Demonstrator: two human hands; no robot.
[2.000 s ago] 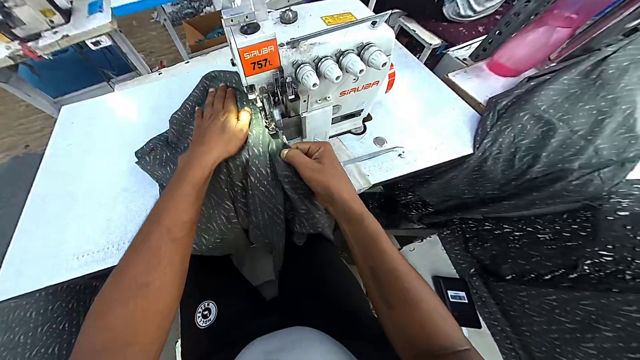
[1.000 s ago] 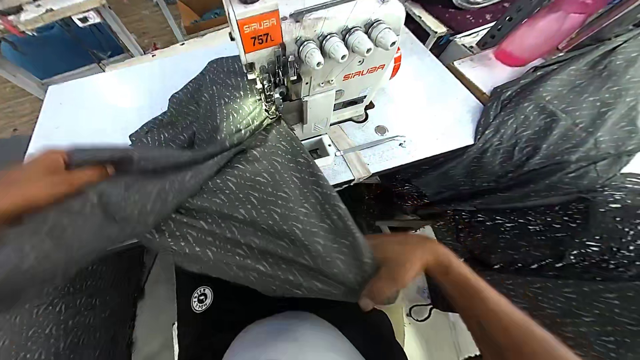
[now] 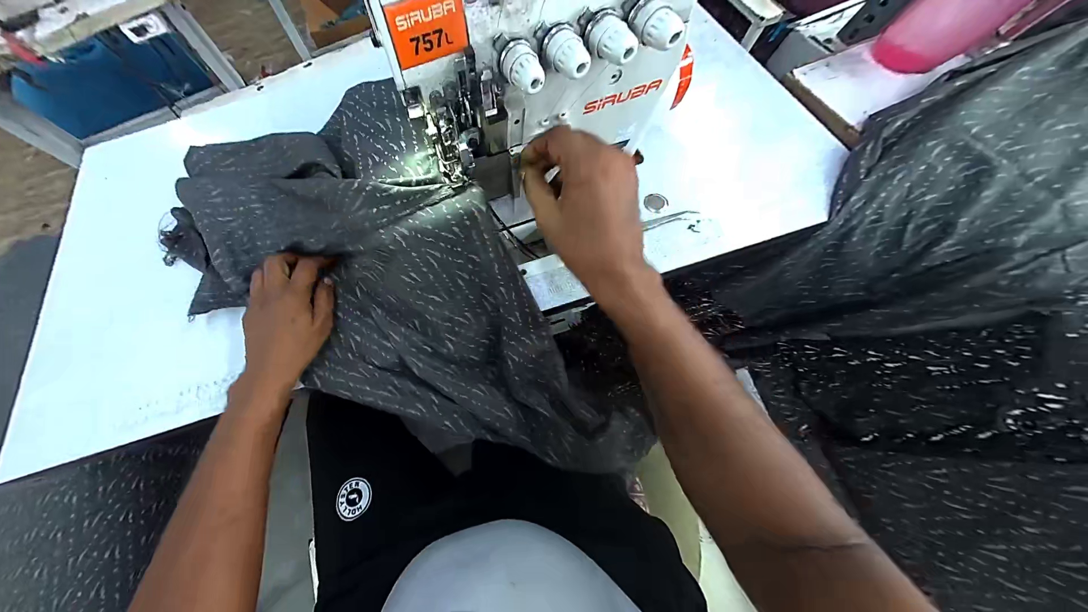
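A dark grey fabric piece with white flecks [image 3: 425, 289] lies under the needle area of a white Siruba overlock sewing machine [image 3: 544, 93] and hangs over the table's front edge. My left hand [image 3: 289, 314] rests on the bunched fabric left of the needle, fingers curled at a fold; whether it grips the cloth is unclear. My right hand [image 3: 586, 195] is raised off the fabric at the machine's front, right of the needle, with thumb and forefinger bent toward each other near a metal part. What lies between those fingertips cannot be made out.
The white sewing table [image 3: 144, 255] extends left and right of the machine. More flecked dark fabric [image 3: 960, 187] is heaped at the right and drapes below the table. A pink object [image 3: 943, 34] lies at the upper right. Another table frame [image 3: 200, 47] stands at the upper left.
My left hand has come back from the far left onto the fabric on the table. The fabric held stretched before now lies bunched. My right hand has left the cloth and moved up to the machine.
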